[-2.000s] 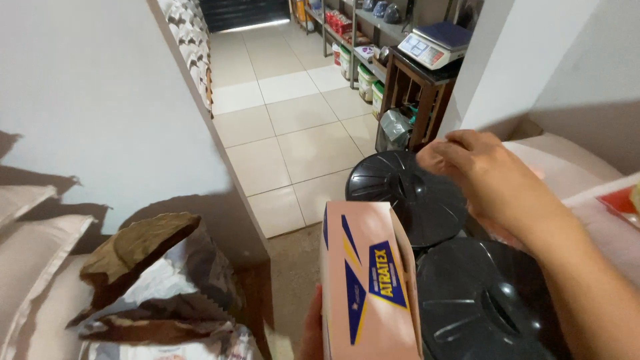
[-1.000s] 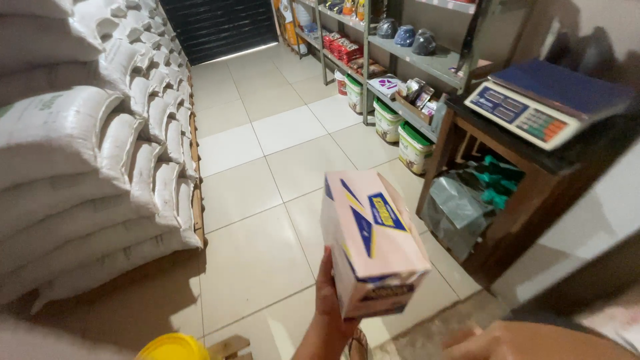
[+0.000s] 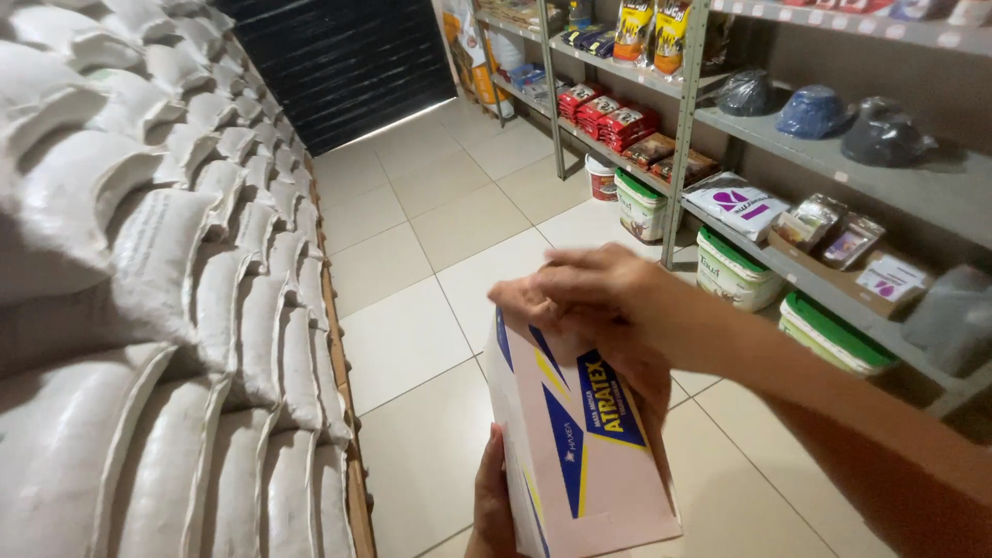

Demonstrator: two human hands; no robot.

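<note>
A pale pink cardboard box with blue and yellow print, marked Atratex, is held in front of me over the tiled floor. My left hand grips it from the lower left; only the thumb and part of the palm show. Over the far end of the box lies my right hand, its fingers bent and slightly blurred. Whether its fingertips pinch the box edge or only rest there, I cannot tell.
Stacked white sacks rise on the left. Metal shelves on the right hold bagged caps and packets, with green-lidded buckets underneath. A dark roller shutter stands at the far end of the tiled floor.
My right hand has come from the lower right onto the far end of the box. The view has swung: two seconds ago it showed black lids beside the box.
</note>
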